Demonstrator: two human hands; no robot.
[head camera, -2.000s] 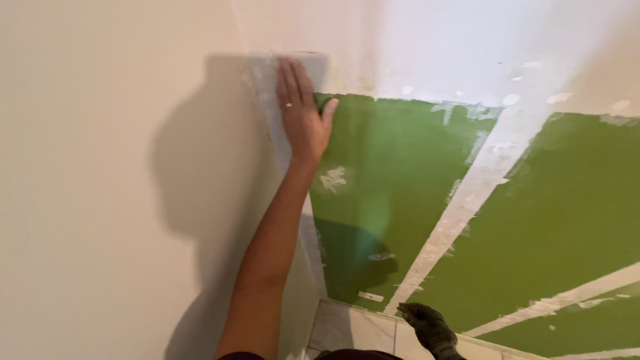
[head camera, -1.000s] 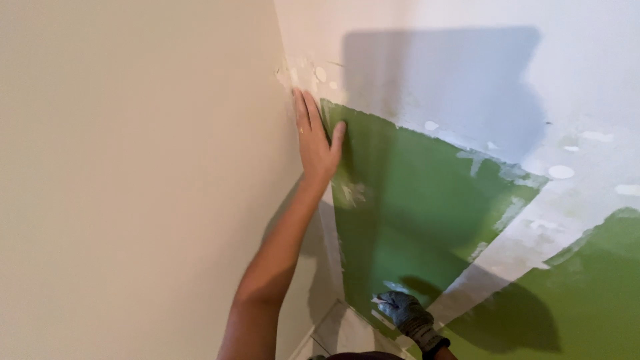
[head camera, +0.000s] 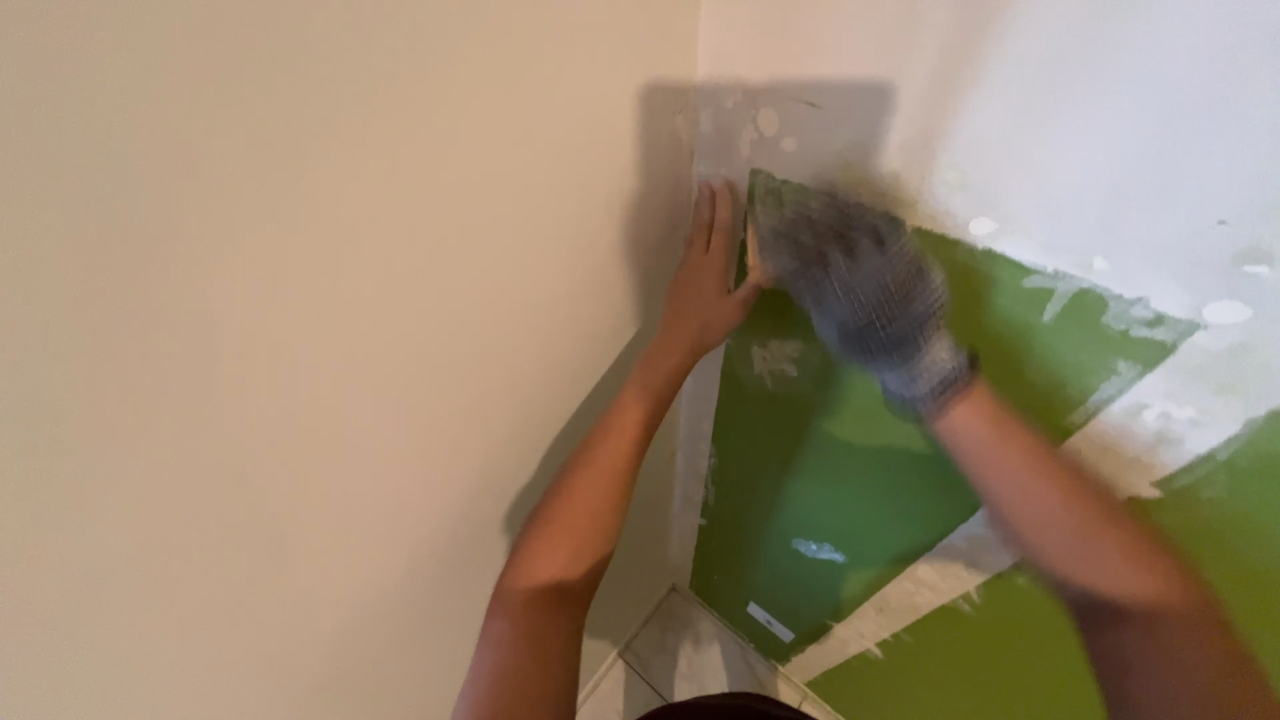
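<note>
My bare left hand (head camera: 708, 280) lies flat on the wall by the corner, fingers pointing up, at the left edge of the green painted area (head camera: 860, 440). Close to its right, my right hand (head camera: 860, 275) wears a grey knit glove and is blurred. Its fingertips are at the top left corner of the green area, near my left thumb. Whether it holds something is hidden by the glove and the blur. Whitish patches (head camera: 768, 122) mark the white upper wall (head camera: 1080, 130) above my hands.
A plain beige wall (head camera: 300, 350) meets the painted wall at the corner. Pale diagonal bands (head camera: 930, 580) cross the green. Low on the green is a small white strip (head camera: 770, 622). Light floor tiles (head camera: 690, 640) lie at the bottom, beside the top of my dark clothing (head camera: 725, 708).
My gloved right hand has risen from low on the green area to its top left corner, beside my left hand. My left hand remains against the wall by the corner.
</note>
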